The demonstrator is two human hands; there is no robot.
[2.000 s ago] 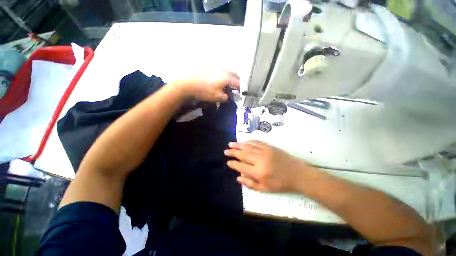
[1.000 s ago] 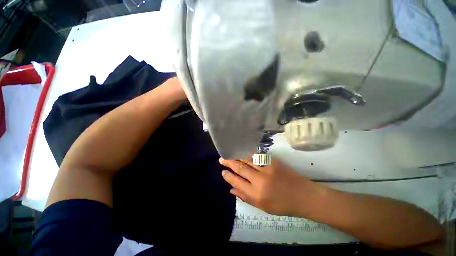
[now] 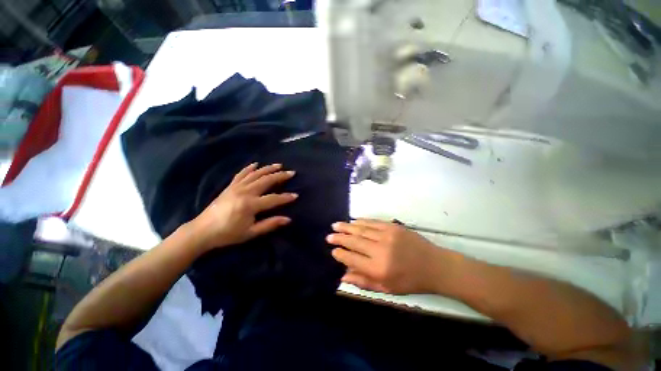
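Note:
A black garment piece [image 3: 217,138] lies on the white table, its right-hand edge running down from the needle area. My left hand [image 3: 250,206] lies palm down on the middle of the cloth with its fingers spread. My right hand [image 3: 373,253] rests at the cloth's right edge, below the needle, fingers close together; whether it pinches the edge is hidden. The presser foot [image 3: 359,170] sits at the cloth's edge and is blurred. The cloth's lower part hangs over the table's front edge.
The off-white machine head [image 3: 449,80] fills the top right. Slim grey metal tools [image 3: 442,147] lie on the bed behind the needle. A red-rimmed basket [image 3: 109,138] with white lining stands left of the table. Pale cloth [image 3: 185,322] shows below the table edge.
My left hand has moved from behind the needle back toward me, onto the middle of the cloth. My right hand stays near the edge. The view has shifted away from the machine head.

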